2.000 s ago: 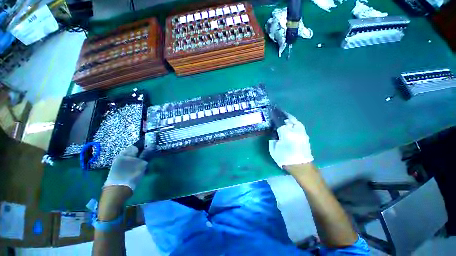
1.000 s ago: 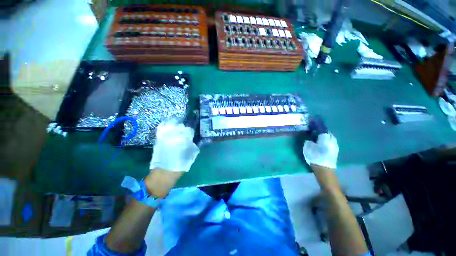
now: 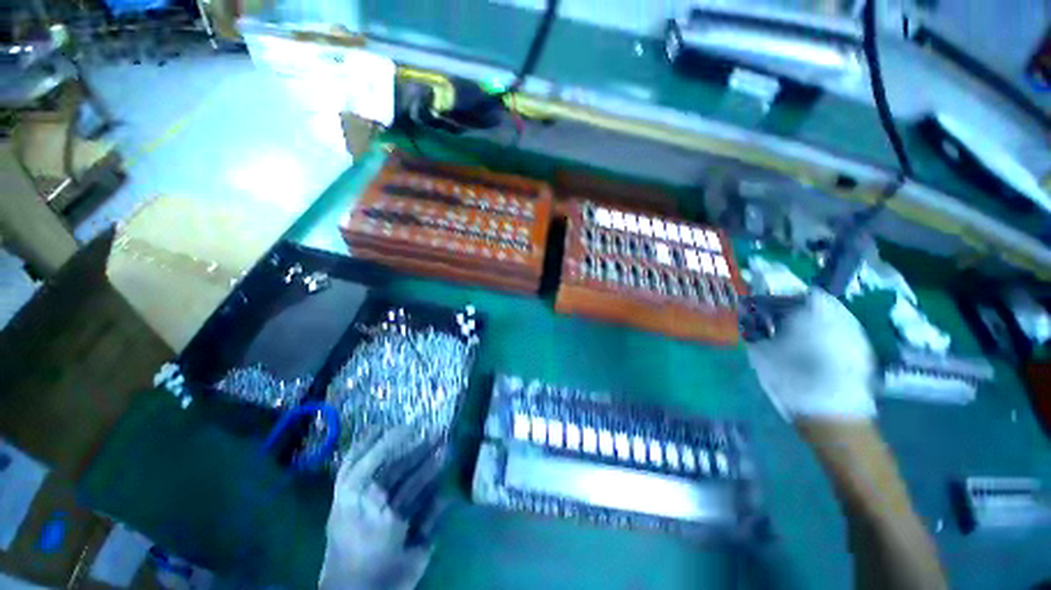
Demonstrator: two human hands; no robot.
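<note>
The dark speckled fixture (image 3: 493, 461) lies on the green mat, with a row of white pads (image 3: 622, 447) and a bright silver heat sink (image 3: 617, 484) in it. My left hand (image 3: 386, 501), in a white glove with dark fingertips, is at the near edge of the screw bin (image 3: 398, 375), left of the fixture. Blur hides whether it holds anything. My gloved right hand (image 3: 818, 357) is beyond the fixture, its dark fingertips beside the right tray stack. The dark screwdriver (image 3: 847, 259) is just behind it. I cannot tell whether they touch.
Two orange-brown tray stacks (image 3: 444, 236) (image 3: 651, 311) stand behind the fixture. A sparsely filled black bin (image 3: 282, 334) is at left, with a blue coiled cord (image 3: 314, 436) near it. Silver blocks (image 3: 939, 378) (image 3: 1005, 505) lie at right. A shelf edge (image 3: 692, 138) runs across the back.
My right hand has left the fixture's right end and moved up to beside the right tray stack. My left hand has come off the fixture's left end to the screw bin. The view has shifted.
</note>
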